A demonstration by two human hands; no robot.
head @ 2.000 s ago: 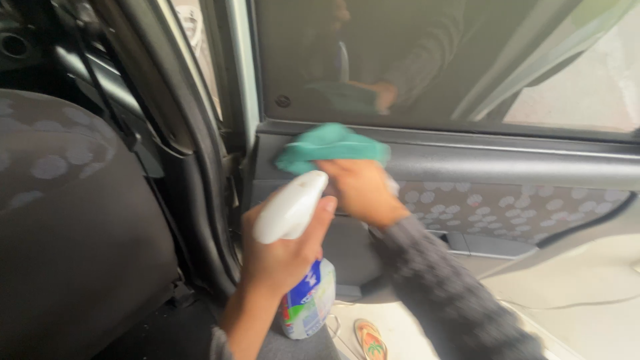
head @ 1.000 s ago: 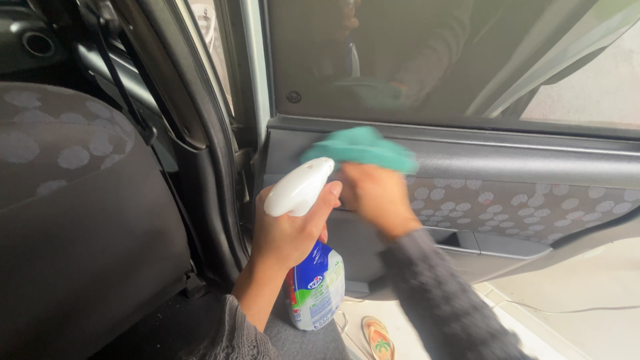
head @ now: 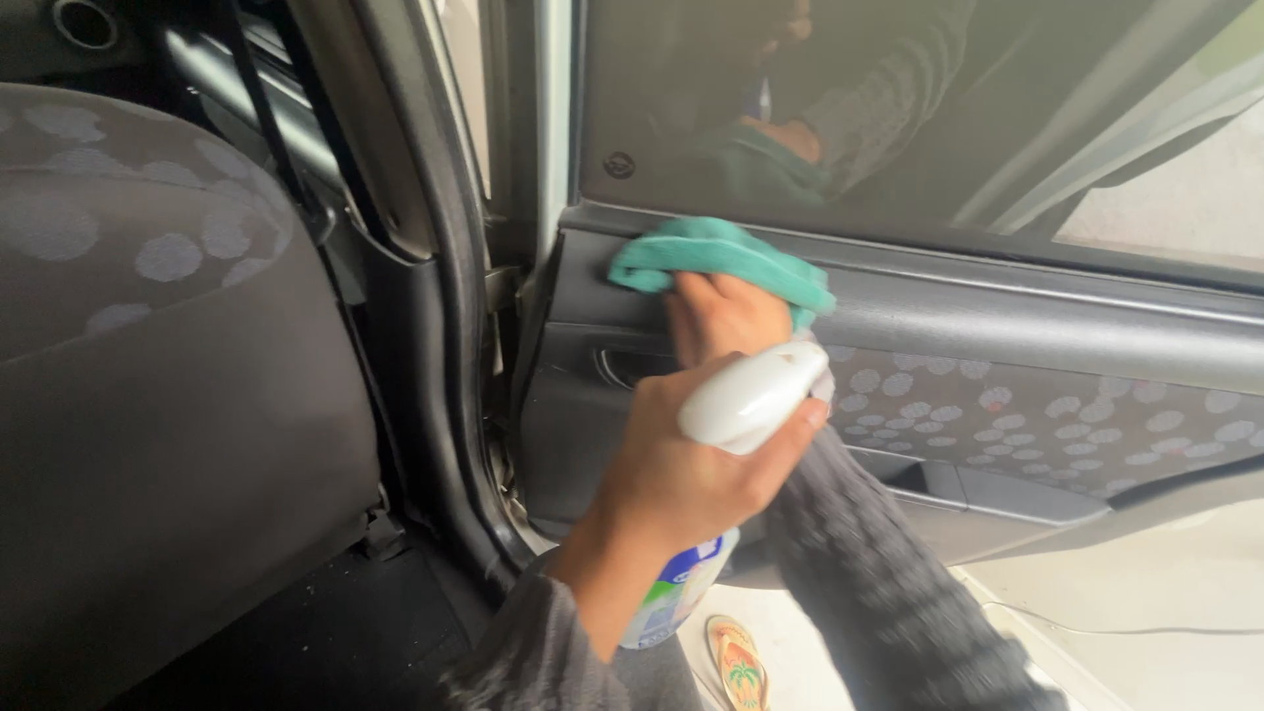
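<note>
My left hand grips the neck of a spray bottle with a white trigger head; its labelled lower body hangs below my wrist. Beyond it, my right hand presses a green cloth on the upper trim of an open car door, just under the window. The spray head overlaps my right wrist in the view, and whether they touch I cannot tell. The inner door handle lies to the left of my right hand.
A dark car seat with a dotted fabric top fills the left side, beside the door pillar. An armrest pull runs along the door. Below are a foot in a patterned flip-flop and a thin cable on the pale floor.
My right hand and the cloth have moved left along the door's top trim since one second ago. The spray bottle, still in my left hand, now overlaps my right wrist.
</note>
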